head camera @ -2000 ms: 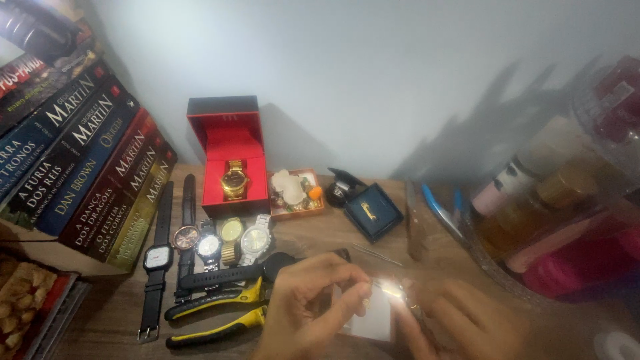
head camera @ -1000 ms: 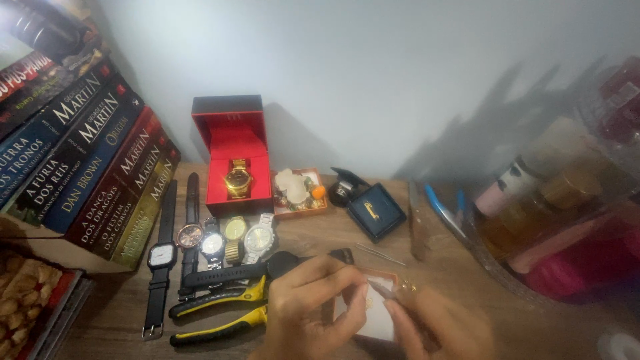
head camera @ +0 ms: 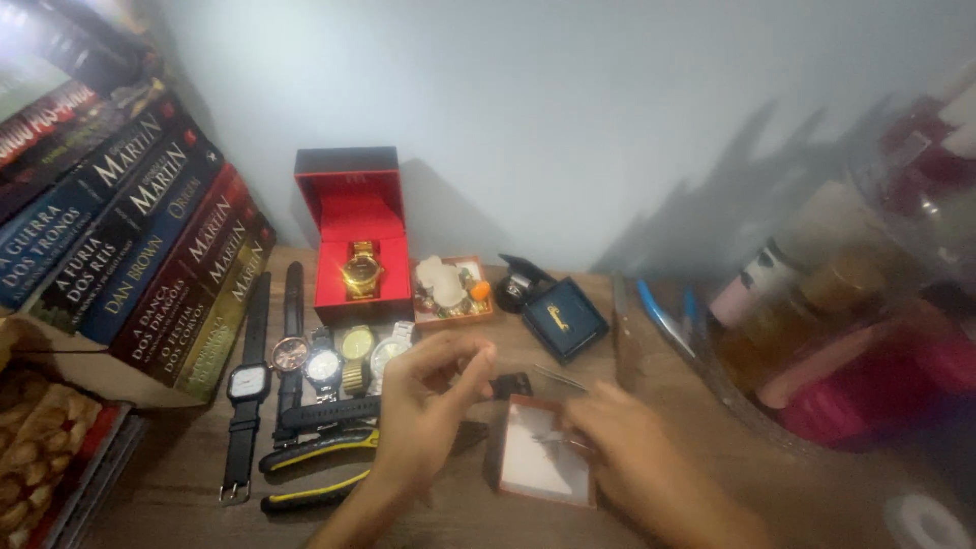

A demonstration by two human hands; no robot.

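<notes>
My left hand (head camera: 438, 404) is raised over the pliers, its thumb and forefinger pinched together; whether something small is between them, I cannot tell. My right hand (head camera: 618, 442), blurred, reaches to the right side of a shallow box with a white inside (head camera: 537, 465). A thin metal tool (head camera: 564, 442) shows at its fingertips above that box, and the fingers seem closed on it. Tweezers or a similar slim metal tool (head camera: 560, 377) lie just behind this hand. Yellow and black pliers (head camera: 320, 450) lie left of my left hand, partly hidden by it.
Several wristwatches (head camera: 324, 366) lie at the left beside a stack of books (head camera: 168, 259). A red-lined case (head camera: 358, 221) holds a gold watch. Behind my hands are a box of beads (head camera: 454, 290) and a dark blue box (head camera: 566, 319). Blue-handled pliers (head camera: 663, 316) and bottles (head camera: 823, 328) stand right.
My hands were close together over the white-lined box; now they are apart, the left one raised to the left and the right one at the box's right side. More of the box shows.
</notes>
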